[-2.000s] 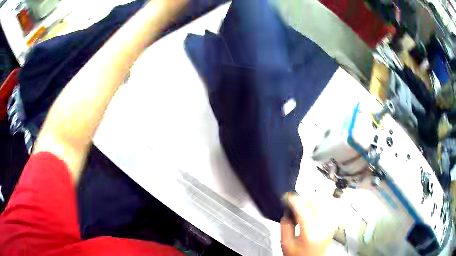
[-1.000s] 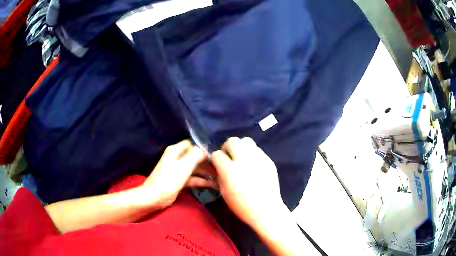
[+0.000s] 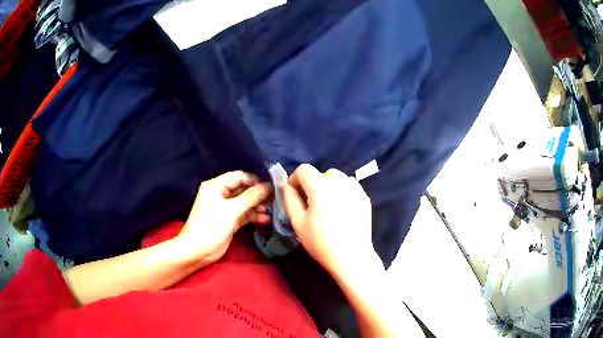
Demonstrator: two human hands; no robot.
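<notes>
Dark navy trousers (image 3: 456, 99) lie spread over the white table and down to my lap, with a brighter blue rounded pocket panel (image 3: 337, 86) on them. My left hand (image 3: 231, 208) and my right hand (image 3: 324, 208) meet at the garment's near edge and pinch it between their fingers. A pale grey-white strip (image 3: 279, 191) shows at that edge between the hands. A small white label (image 3: 366, 169) lies on the navy cloth just beyond my right hand. The fingertips partly hide the edge.
A white sewing machine (image 3: 559, 244) with blue stripes stands on the white table (image 3: 430, 264) at the right. An orange-red crate (image 3: 26, 155) is at the left, with more navy cloth (image 3: 112, 152) beside it and striped cloth above. A red sleeve and shirt are at the bottom.
The trousers have been drawn over the table's near edge, and my right hand has come from near the machine to meet my left. Since one second ago, more of the pale strip shows.
</notes>
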